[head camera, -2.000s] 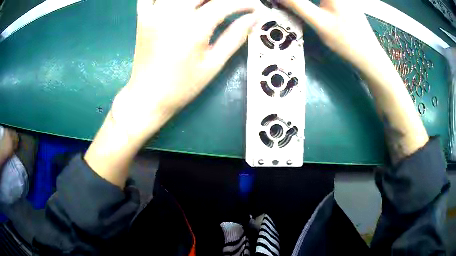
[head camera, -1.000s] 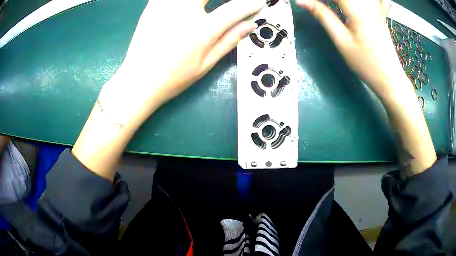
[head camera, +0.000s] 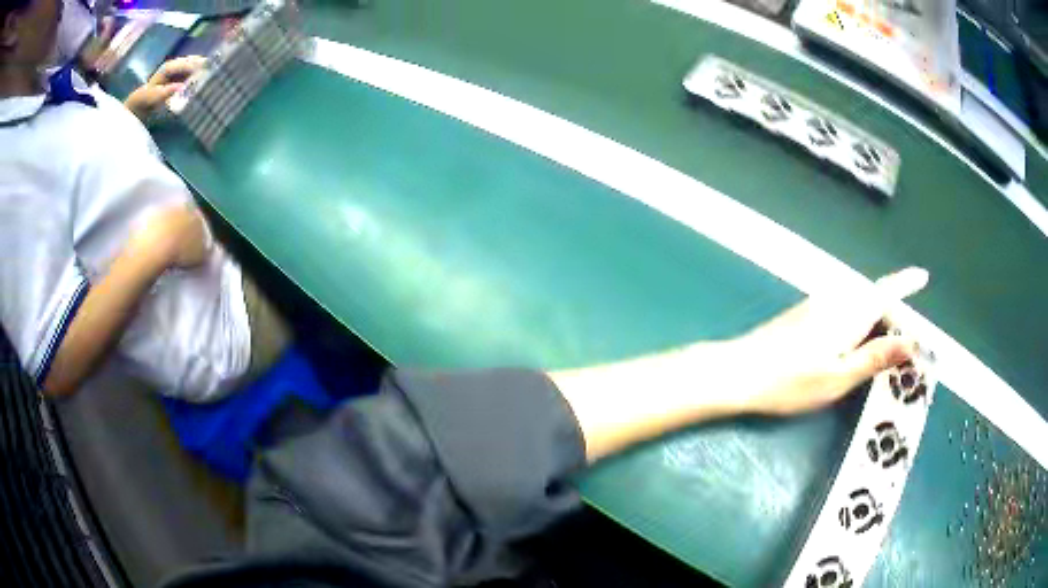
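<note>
A silver-grey metal plate (head camera: 872, 477) with round, black-slotted openings lies at the lower right on the green bench; its near end is cut off by the bottom edge. My left hand (head camera: 816, 354) reaches across from the lower left to the plate's far end. Its thumb overlaps that end and a finger points beyond it, over the white strip. The fingers are apart; whether they touch the plate is unclear. My right hand is out of the picture. Small copper-coloured rings (head camera: 1002, 517) lie scattered to the right of the plate.
Another four-opening plate (head camera: 793, 121) lies on the green belt beyond the white strip (head camera: 552, 144). A seated person in a white shirt (head camera: 126, 230) is at the left, a hand at stacked grey plates (head camera: 239, 71). A blue stool (head camera: 247, 419) is beneath. White equipment (head camera: 885, 46) stands at upper right.
The view has swung left and up, bringing in the belt, its plate and the person. My right hand has left the picture. My left hand's fingers are now extended around the plate's far end.
</note>
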